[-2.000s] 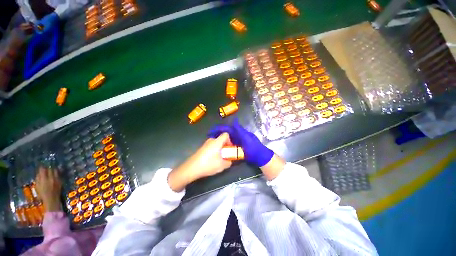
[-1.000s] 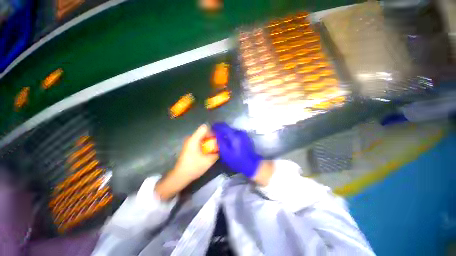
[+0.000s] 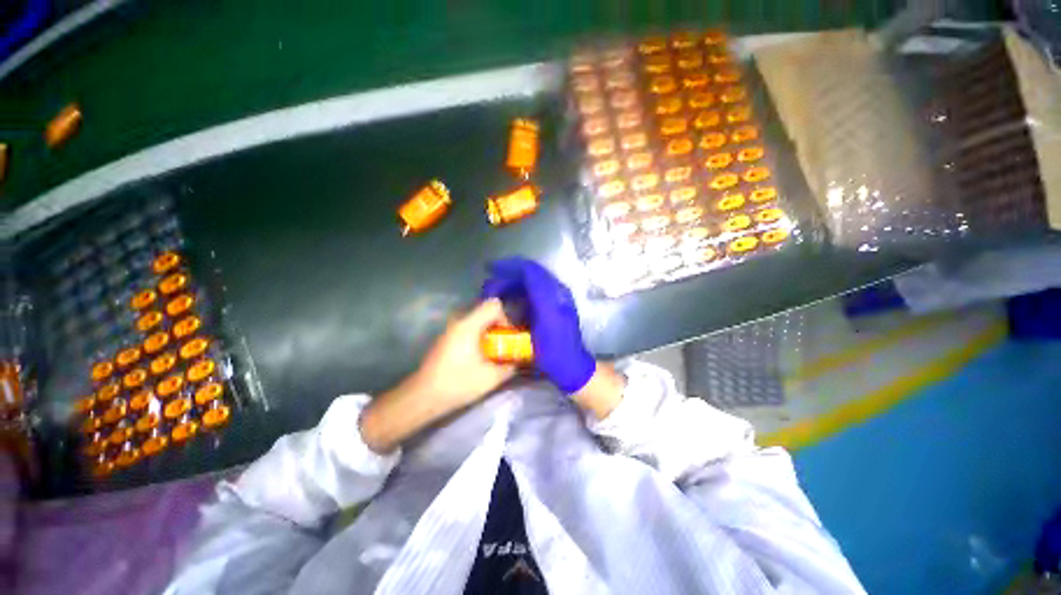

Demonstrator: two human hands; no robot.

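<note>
My bare left hand (image 3: 448, 363) and my purple-gloved right hand (image 3: 550, 325) meet in front of my chest. An orange component (image 3: 507, 345) is held between them, its body lying sideways. The left fingers grip it, and the gloved hand covers its right end. Three orange components lie loose on the dark green bench beyond my hands: one at the left (image 3: 426, 206), one at the right (image 3: 513, 205), and one above that (image 3: 522, 147). The right blister tray (image 3: 681, 163) shows rows of orange ends. The left blister tray (image 3: 151, 360) is partly filled, with grey pockets at its far side.
The green conveyor belt (image 3: 291, 52) runs beyond a pale rail (image 3: 326, 114), with an orange component (image 3: 63, 124) on it. Clear empty trays (image 3: 884, 151) lie on cardboard at the right. Another tray with orange parts shows at the far left edge. A pink sleeve (image 3: 128, 537) is at lower left.
The camera view has shifted, so bench items appear further left and higher. My hands stay together around the orange component. The three loose components keep their arrangement on the bench.
</note>
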